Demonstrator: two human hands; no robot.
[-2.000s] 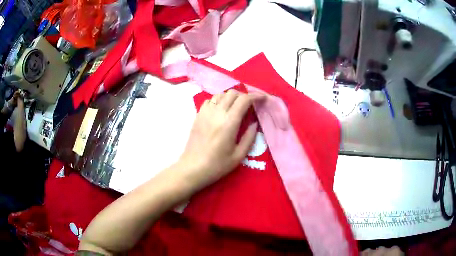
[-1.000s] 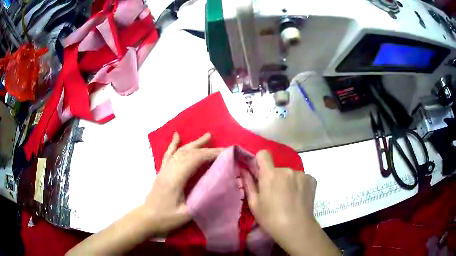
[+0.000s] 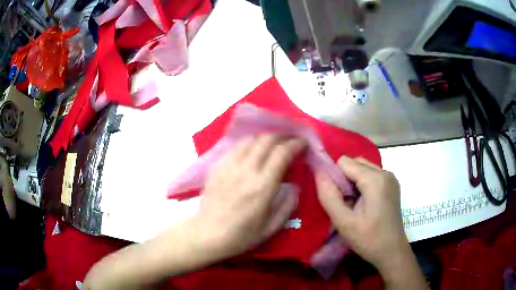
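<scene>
A red garment panel lies at the table's front edge, with part of a white print showing. A pink-backed facing strip lies across it in a bent band. My left hand is over the strip and panel, blurred, fingers bent; whether it grips cloth cannot be told. My right hand pinches the strip between thumb and fingers at the panel's right side. The strip's end hangs below it. The sewing machine's presser foot area is beyond the panel, not touching it.
Tangled red and pink facing pieces lie upper left. Dark plastic packaging covers the left table edge. A blue pen, a dark box, snips and black scissors lie right. Another person's arm shows at far left.
The strip, folded up between both hands a second ago, now spreads across the panel to the left and right. My right hand has moved right along it. The camera view has shifted.
</scene>
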